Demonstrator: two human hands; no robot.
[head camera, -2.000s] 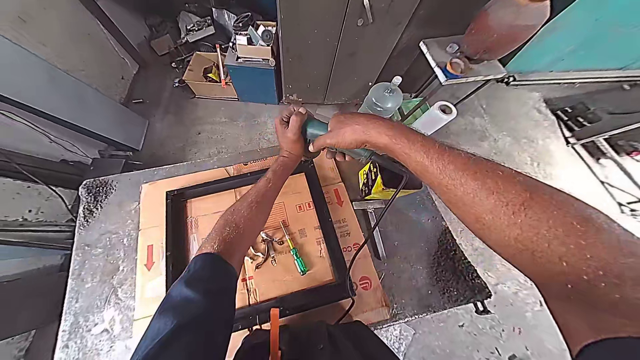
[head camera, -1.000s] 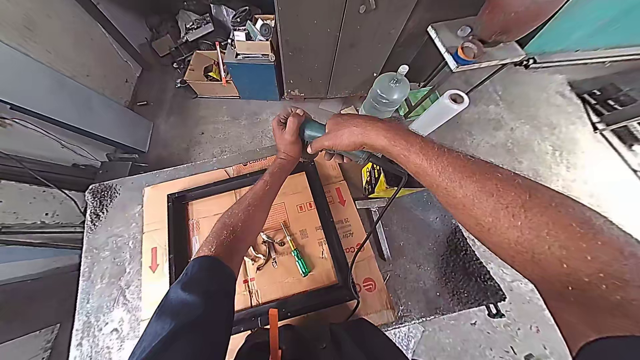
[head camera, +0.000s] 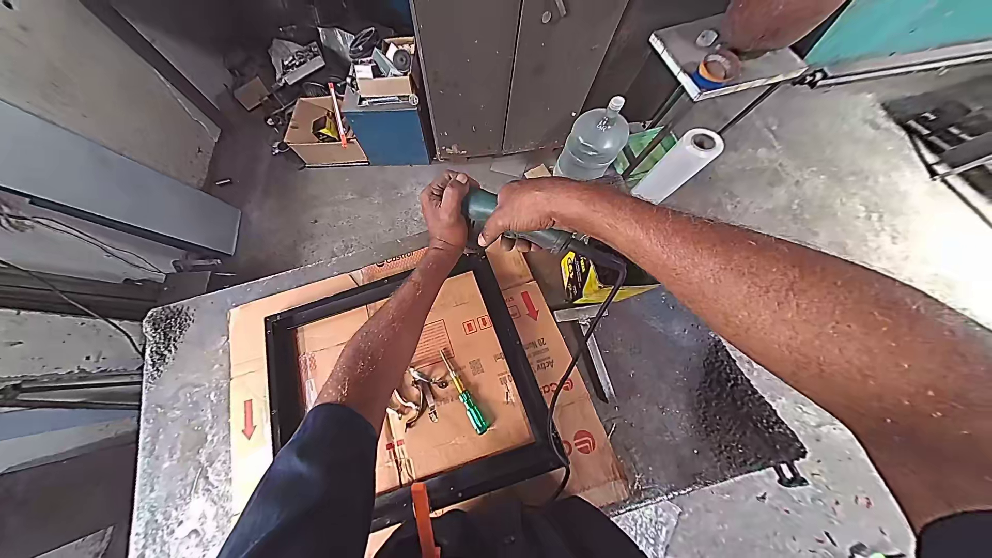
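My right hand (head camera: 527, 211) is closed around the body of a green corded power tool (head camera: 482, 204), its black cord (head camera: 572, 364) looping down over the cardboard. At the tool's front end, my left hand (head camera: 448, 203) grips it; the working tip is hidden. Both hands are at the far right corner of a black rectangular frame (head camera: 504, 333), which lies flat on a cardboard sheet (head camera: 248, 372). Inside the frame lie a screwdriver with a green handle (head camera: 473, 412) and several small metal fittings (head camera: 418, 395).
The cardboard rests on a worn table (head camera: 182, 434). Beside it at right are a black and yellow box (head camera: 581, 275) and a metal square (head camera: 597, 356). Beyond stand a large water bottle (head camera: 595, 143), a white roll (head camera: 682, 164), a small side table (head camera: 682, 70) and a cardboard box (head camera: 322, 139).
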